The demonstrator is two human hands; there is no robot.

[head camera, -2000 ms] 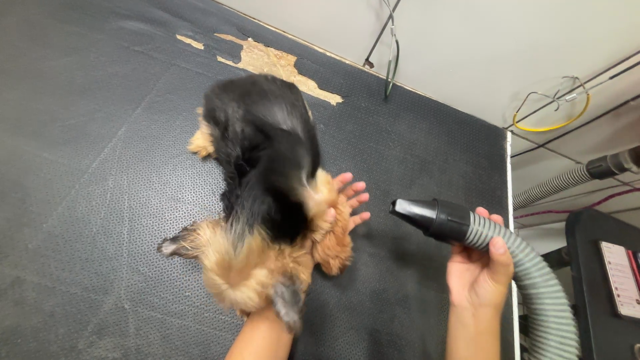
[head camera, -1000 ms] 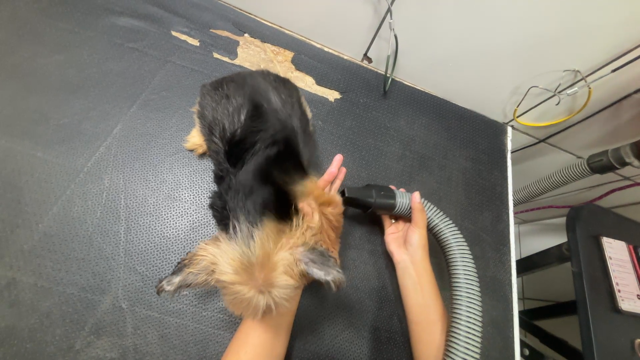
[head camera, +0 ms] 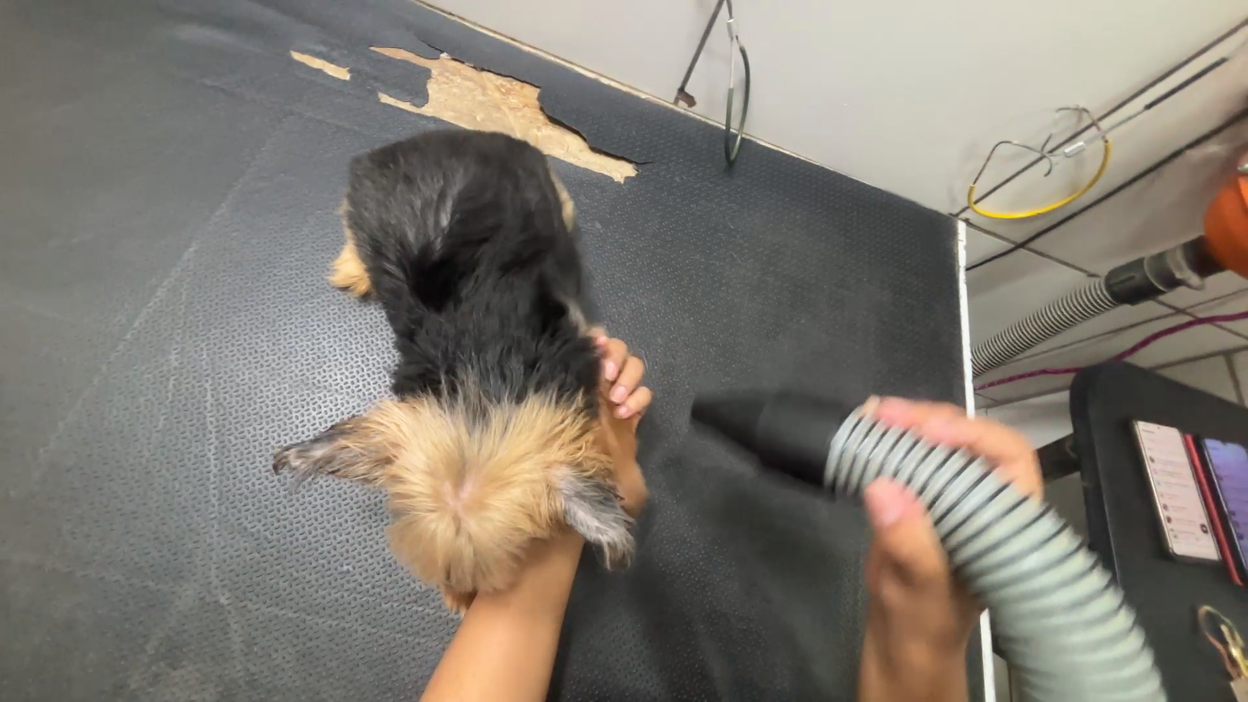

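Note:
A small black-and-tan long-haired dog (head camera: 478,283) stands on the black textured mat of a grooming table (head camera: 770,292), its head toward me. My left forearm passes under its head, and my left hand (head camera: 622,375) lies along the right side of its chest and foreleg, fingers partly curled; the palm is hidden. My right hand (head camera: 936,487) grips the grey ribbed hose of a pet dryer (head camera: 1014,556) just behind its black nozzle (head camera: 770,429). The nozzle is blurred and points left toward the dog, apart from it.
Torn matting bares wood (head camera: 487,102) near the wall. Wire loops, one dark (head camera: 736,93) and one yellow (head camera: 1043,210), hang there. At right are a second ribbed hose (head camera: 1043,327) on an orange machine (head camera: 1228,224) and a black stand (head camera: 1121,487) holding phones (head camera: 1175,492).
From one second ago, the nozzle and my right hand have drawn back to the right, away from the dog's chest. More of my left hand's curled fingers shows beside the dog.

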